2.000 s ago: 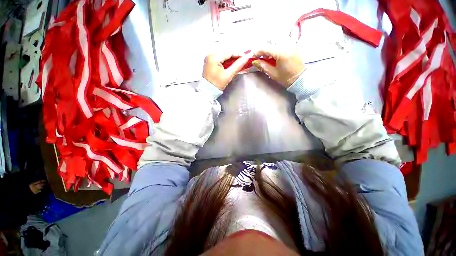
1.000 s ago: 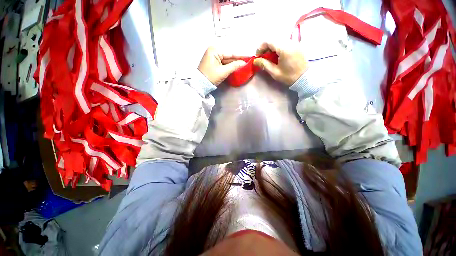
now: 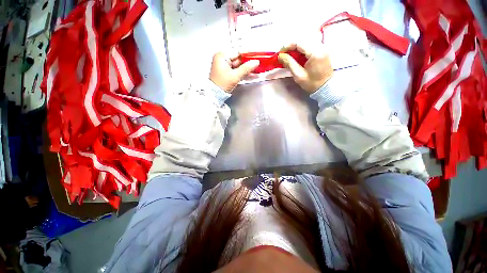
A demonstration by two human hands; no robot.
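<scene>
A red strip [image 3: 265, 63] is stretched sideways between my two hands over the near edge of the white machine table. A pale line shows along its lower edge. My left hand [image 3: 227, 72] grips its left end and my right hand [image 3: 309, 68] grips its right end, thumbs on top. Another red strip [image 3: 374, 32] lies curved on the table beyond my right hand. The machine parts at the top centre are washed out by glare.
A dense heap of red strips with pale stripes [image 3: 91, 106] hangs at the left, above a cardboard carton [image 3: 57, 184]. A flatter pile [image 3: 448, 80] hangs over the right table edge. A shiny grey panel [image 3: 267, 128] lies between my forearms.
The strip was bunched and folded down between my hands; now it is drawn out flat and straight. My hands have moved slightly apart.
</scene>
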